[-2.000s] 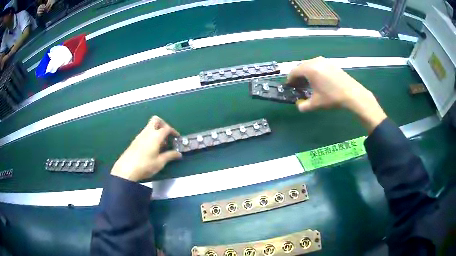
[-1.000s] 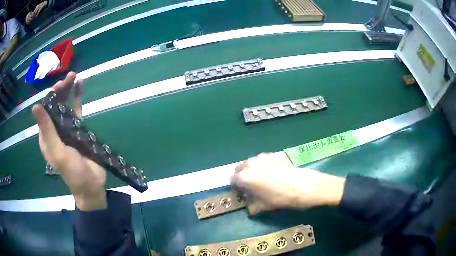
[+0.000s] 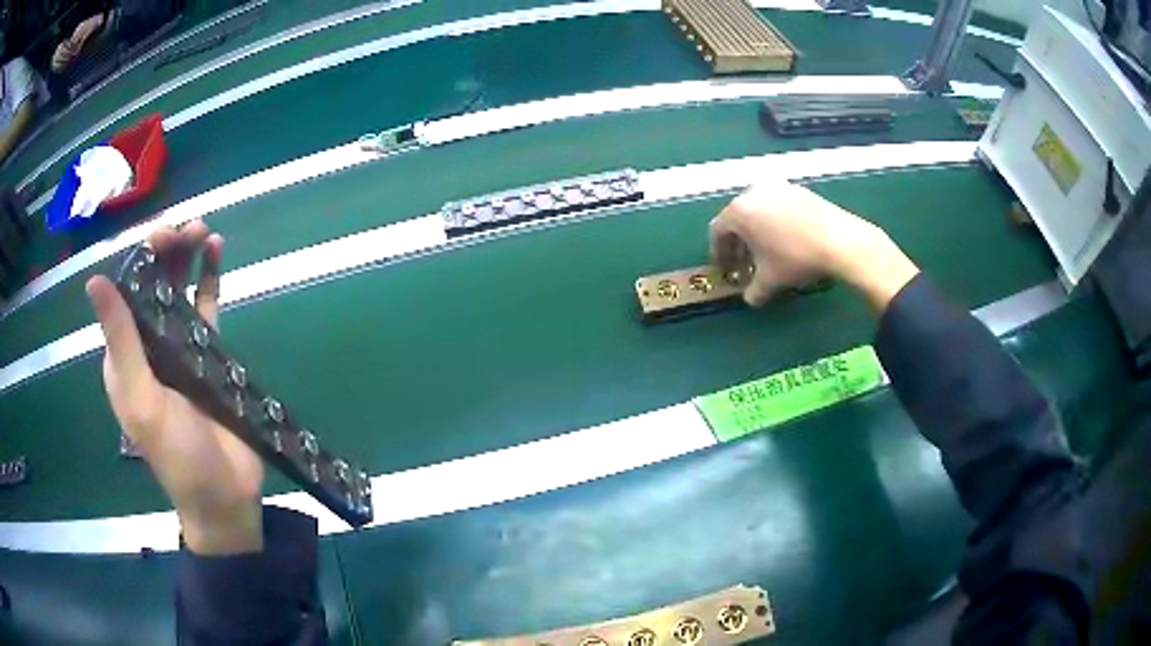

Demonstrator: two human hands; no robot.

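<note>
My left hand [image 3: 189,404] holds a dark holding fixture [image 3: 237,376] tilted in the air at the left, its row of round stations facing up. My right hand [image 3: 789,240] grips a tan fixture strip [image 3: 688,288] from above, over the green conveyor lane; the fingers cover its right part and gold-ringed pockets show at its left. A dark edge shows under the strip; I cannot tell what it belongs to. Another tan fixture strip [image 3: 669,627] lies on the bench at the bottom, cut off by the picture's edge.
A dark fixture [image 3: 543,203] rests by the middle white rail. The green label [image 3: 793,394] is on the near rail. Farther off are stacked tan fixtures [image 3: 732,35], a dark fixture stack [image 3: 827,117], red and blue bins [image 3: 136,162], a white equipment box [image 3: 1067,145] and a person's hand [image 3: 78,42].
My left hand has lifted the dark fixture from the belt. My right hand let go of another dark fixture, then carried the nearer-rail tan strip from bench to belt. A dark fixture stack has appeared farther back.
</note>
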